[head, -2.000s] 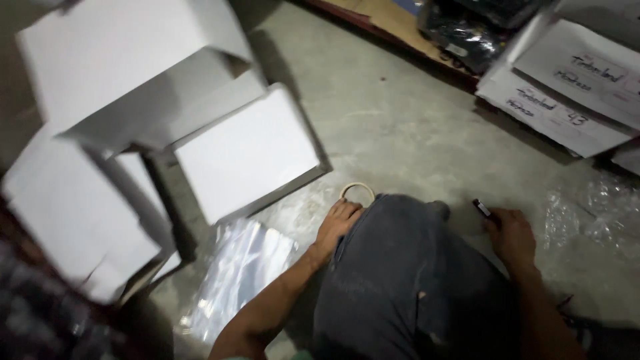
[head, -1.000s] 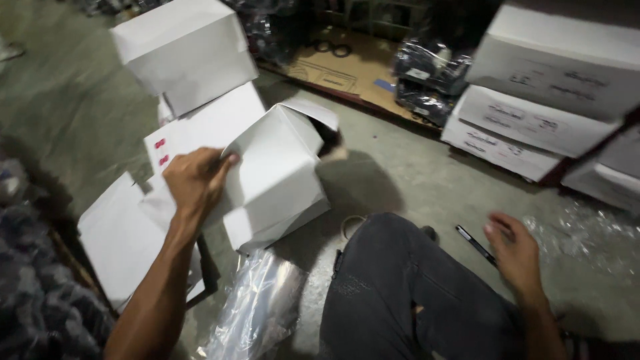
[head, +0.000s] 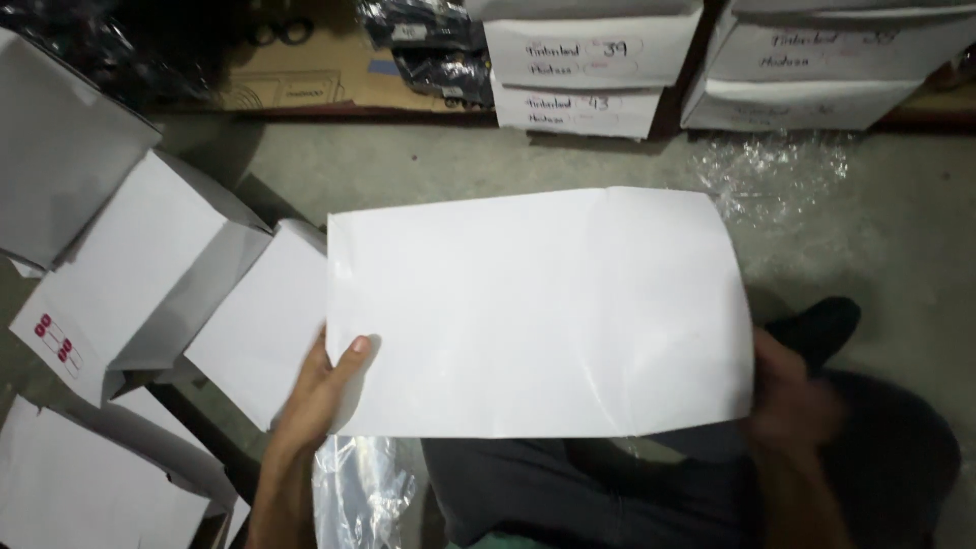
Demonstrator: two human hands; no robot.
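A white cardboard box point(head: 534, 313) is held level above my lap, its plain broad face toward me. My left hand point(head: 328, 389) grips its left end, with the thumb on the face and the fingers hidden behind. At the right end is my right hand point(head: 797, 389), blurred, its fingers partly hidden by the box edge. The black pen seen earlier does not show. Below the box, near my left forearm, lies clear plastic film point(head: 362, 488).
More white boxes point(head: 152, 267) lie at the left, one with pink marks. Labelled white boxes point(head: 591, 61) and plastic-wrapped dark goods point(head: 442, 57) stand on a low shelf ahead. Crumpled clear plastic point(head: 778, 171) lies on the concrete floor point(head: 427, 164).
My left hand has brought a white box from the left to in front of me. My right hand, which held a black pen, has moved to the box's right end. The view has shifted.
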